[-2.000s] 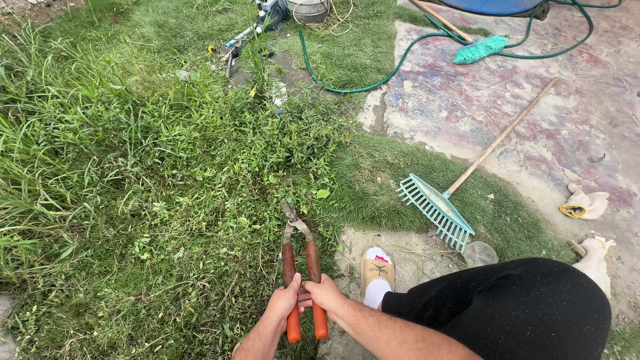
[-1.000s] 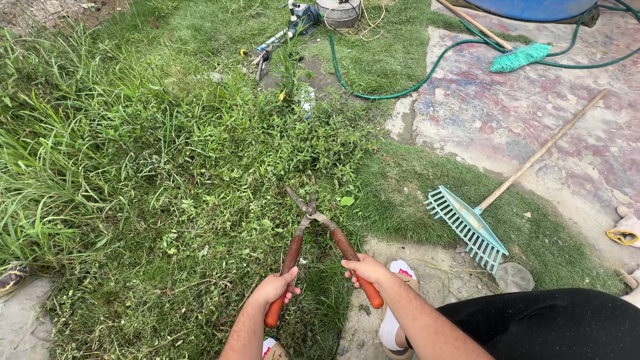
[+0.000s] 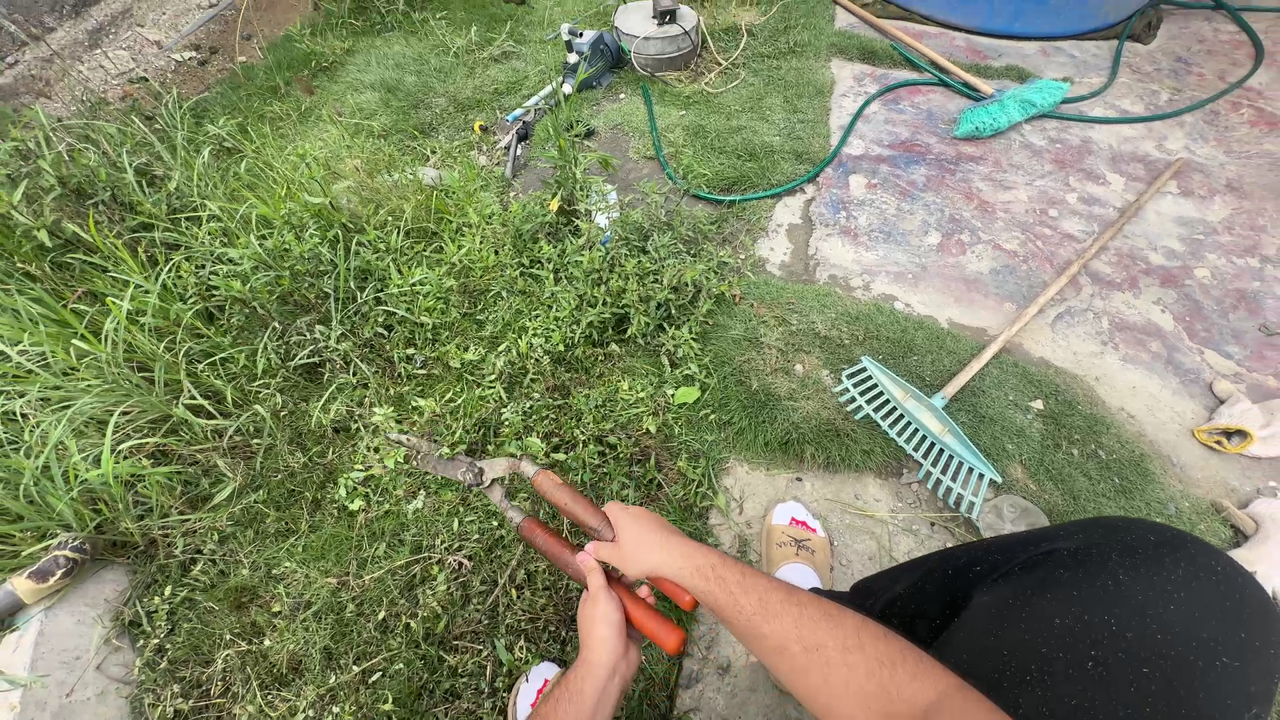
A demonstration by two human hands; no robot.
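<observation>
A pair of hedge shears (image 3: 455, 466) with orange-red handles is held low over cut grass and weeds, its blades pointing to the left and closed together. My left hand (image 3: 605, 625) grips the lower handle, and my right hand (image 3: 640, 545) is around the upper one. Both hands are close together, with the handle ends sticking out past them. Around the blade tips are leafy weeds (image 3: 540, 370), which partly hide the tips.
A light-blue plastic rake (image 3: 925, 425) lies on short grass at right. Beyond are a teal broom (image 3: 1012, 108), a green hose (image 3: 735, 197), a blue tub (image 3: 1030, 12) and a pump (image 3: 595, 60). Work gloves (image 3: 1245, 425) lie at the right edge. My slippered foot (image 3: 797, 545) is on concrete.
The shears have gone from spread handles one second ago to handles brought together. Their blades have swung to the left. Two seconds ago the handles were also near each other, with the blades pointing forward.
</observation>
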